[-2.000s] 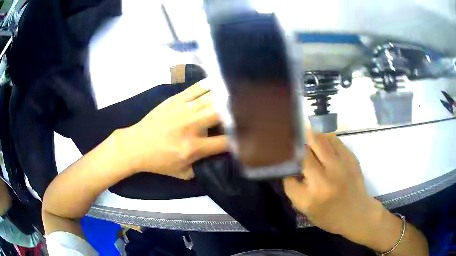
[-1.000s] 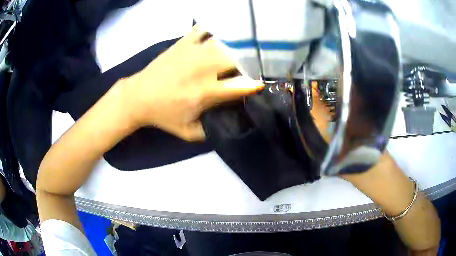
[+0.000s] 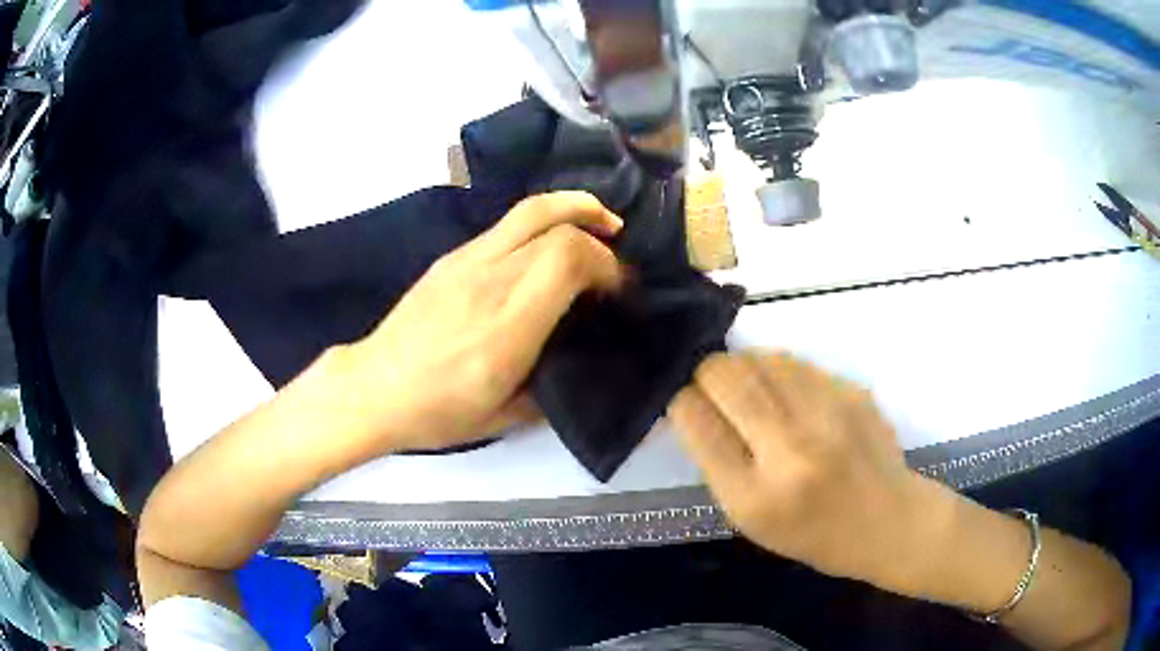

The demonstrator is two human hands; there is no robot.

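The black garment (image 3: 305,261) lies over the left of the white table. Its folded end piece (image 3: 623,363) lies in front of the sewing machine's needle area, partly under a blurred dark guard (image 3: 630,76). My left hand (image 3: 490,324) grips the black piece from its left side, fingers curled. My right hand (image 3: 789,445) pinches its right edge near the table front. The needle and presser foot are not clearly visible. A tan-orange guide patch (image 3: 710,219) is beside the fabric.
Tension assembly (image 3: 779,140) hangs right of the needle area. Thread snips (image 3: 1126,216) lie far right. A tape measure (image 3: 611,519) runs along the front edge. A blue bin (image 3: 283,598) with dark scraps is below left. Another person's arm (image 3: 19,509) shows at far left.
The right hand has come from behind the guard to the fabric's right edge. The left hand has moved down from the needle area. The view has shifted, and the folded end is bunched differently.
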